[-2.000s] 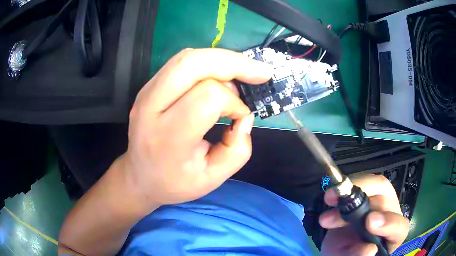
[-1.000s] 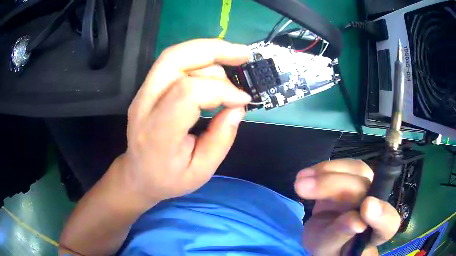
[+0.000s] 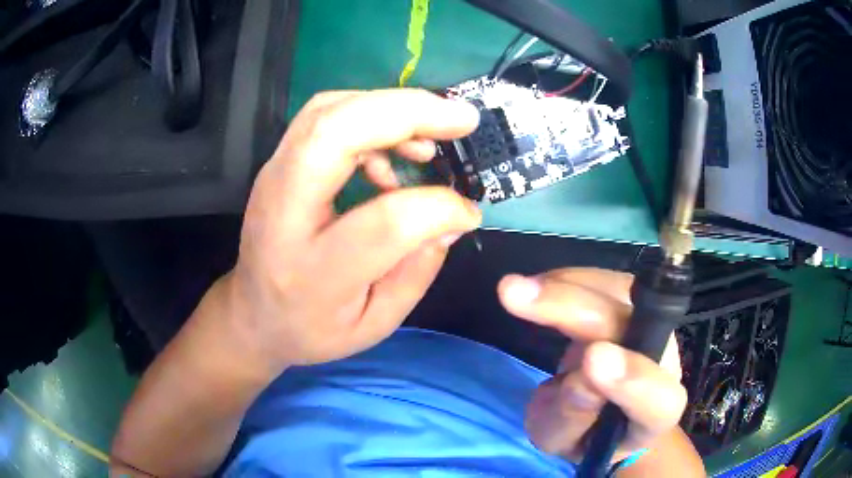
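A circuit board (image 3: 551,140), black with bright white markings, lies on the green bench mat in front of me. My left hand (image 3: 360,215) grips its left end, index finger on top and thumb at the near corner. A thin strand shows below my left fingertips. My right hand (image 3: 598,364) holds a soldering iron (image 3: 689,159) by its black handle; its metal tip points up and away, to the right of the board and not touching it. Thin red and white lead wires (image 3: 572,84) show behind the board. A thick black cable (image 3: 551,30) passes over them.
A black foam tray (image 3: 140,201) with cables and a shiny silver wrapped end (image 3: 39,103) is at the left. A white fume extractor (image 3: 740,159) with a black grille is at the right. Yellow tape (image 3: 415,42) marks the mat. Fan units (image 3: 738,359) sit below the bench edge at the right.
The iron's tip has left the board's near edge, swung up to the right, then moved back slightly left. The left thumb and fingers have shifted at the board's left end.
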